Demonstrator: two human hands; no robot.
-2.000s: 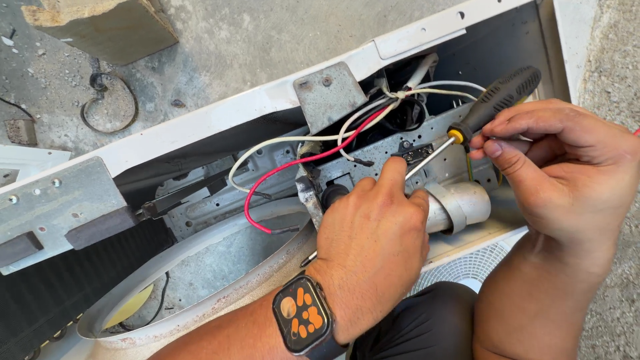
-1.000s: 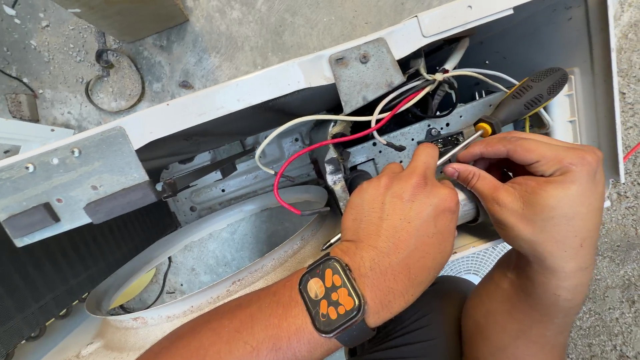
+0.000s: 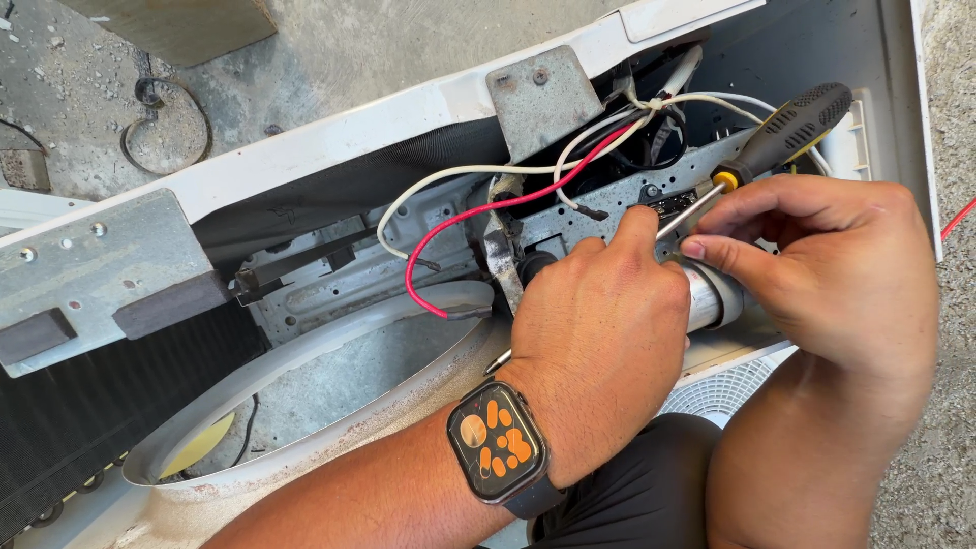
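The black-and-grey handle of a screwdriver (image 3: 793, 133) points to the upper right, and its metal shaft slants down to my left hand (image 3: 602, 328). My left fingers are closed around the shaft, over a perforated metal bracket (image 3: 587, 225); a metal tip (image 3: 498, 361) shows beside the wrist, in line with the shaft. My right hand (image 3: 816, 259) has thumb and forefinger close together just under the yellow collar; whether something small is between them is hidden. A dark terminal block (image 3: 675, 204) and a silver cylinder, likely a capacitor (image 3: 703, 297), lie near both hands.
Loose red wire (image 3: 450, 217) and white wires (image 3: 457, 169) arch across the open appliance housing (image 3: 335, 95). A round fan shroud (image 3: 305, 381) lies at lower left, with dark fins (image 3: 114, 412) beside it. A block (image 3: 179, 27) and a metal strap (image 3: 202, 126) lie on the concrete.
My right fingers have moved from the screwdriver's handle and collar to just below the collar, beside the shaft. My left hand stays at the shaft. The view has shifted somewhat.
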